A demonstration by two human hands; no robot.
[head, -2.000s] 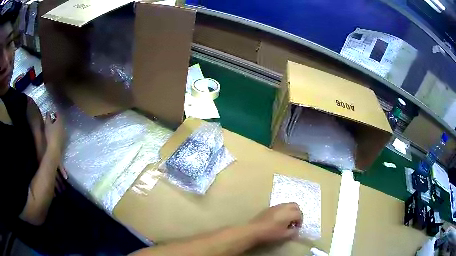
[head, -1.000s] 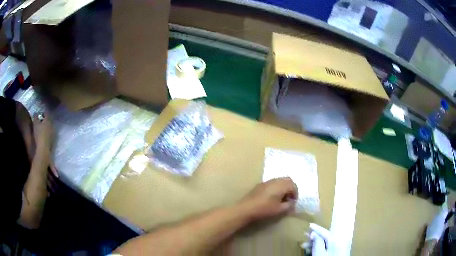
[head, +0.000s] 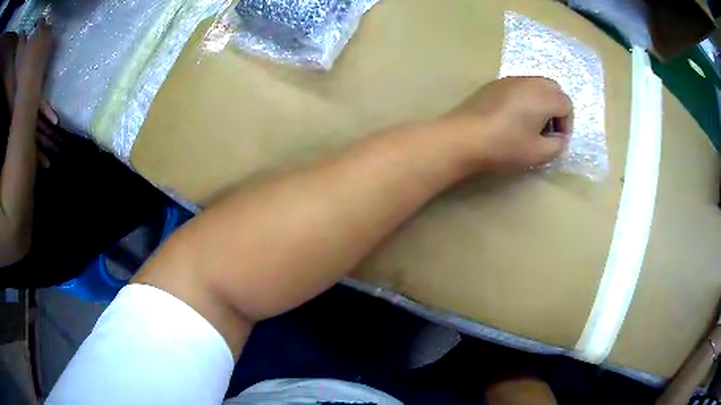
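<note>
My bare left hand (head: 526, 120) reaches in from the lower left, its fingers curled closed over the left and lower edge of a flat bubble bag (head: 581, 87). The fingertips are turned away, but they seem to pinch the bag's edge. The bag lies on the brown cardboard and looks empty. A bagged product (head: 296, 24), dark inside clear bubbles, lies at the top left, cut off by the picture's edge. A long white strip (head: 632, 206) runs across the cardboard to the right of the bag. My right hand is not visible.
Shiny bubble wrap sheets (head: 103, 63) lie at the bench's left end, beside another person's arm (head: 20, 158). Another forearm (head: 696, 372) shows at the lower right edge. A blurred skin-coloured shape (head: 518, 391) is below the bench edge. Green mat (head: 689, 91) shows at upper right.
The view has tilted down, so both cartons and the tape roll have left the picture. The white-gloved hand at the strip's lower end is gone. My left hand stays on the bag.
</note>
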